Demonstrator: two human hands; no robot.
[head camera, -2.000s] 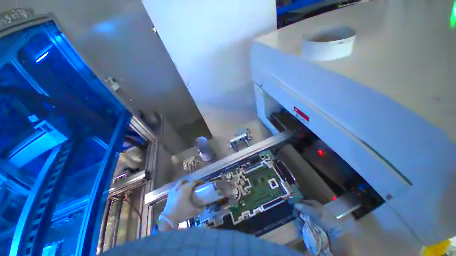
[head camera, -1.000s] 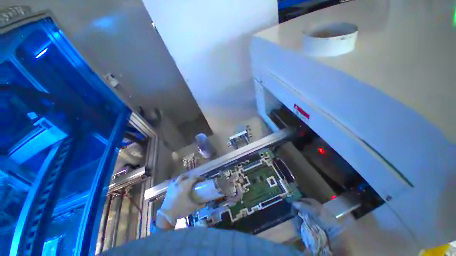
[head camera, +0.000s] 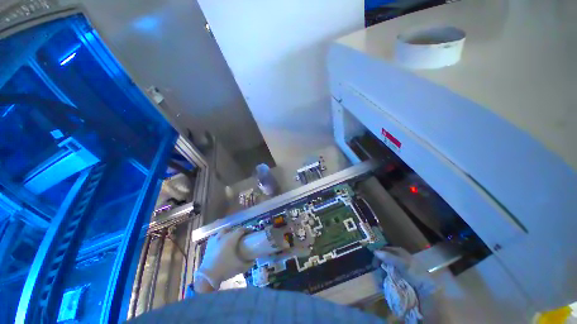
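Observation:
A green circuit board (head camera: 335, 229) with white connectors and small orange-brown coils lies in a black carrier (head camera: 341, 269) on the conveyor. My gloved left hand (head camera: 223, 256) is at the board's left end, around a whitish cylinder (head camera: 258, 243) that lies low over the board. The fingertips are blurred and partly hidden. My right hand (head camera: 398, 272) is at the carrier's near right corner. Its fingers are partly hidden and blurred, so I cannot tell whether they grip the edge.
A silver rail (head camera: 285, 202) runs behind the board. Beyond it stand a small pale bottle (head camera: 266, 180) and a metal bracket (head camera: 310, 169). A large white machine (head camera: 430, 152) with a dark slot and red lights is at right. A blue-windowed machine (head camera: 69, 164) is at left.
The whole view has shifted slightly right. The held cylinder has tilted and shows less of its side, and the orange-brown coils beside it now show.

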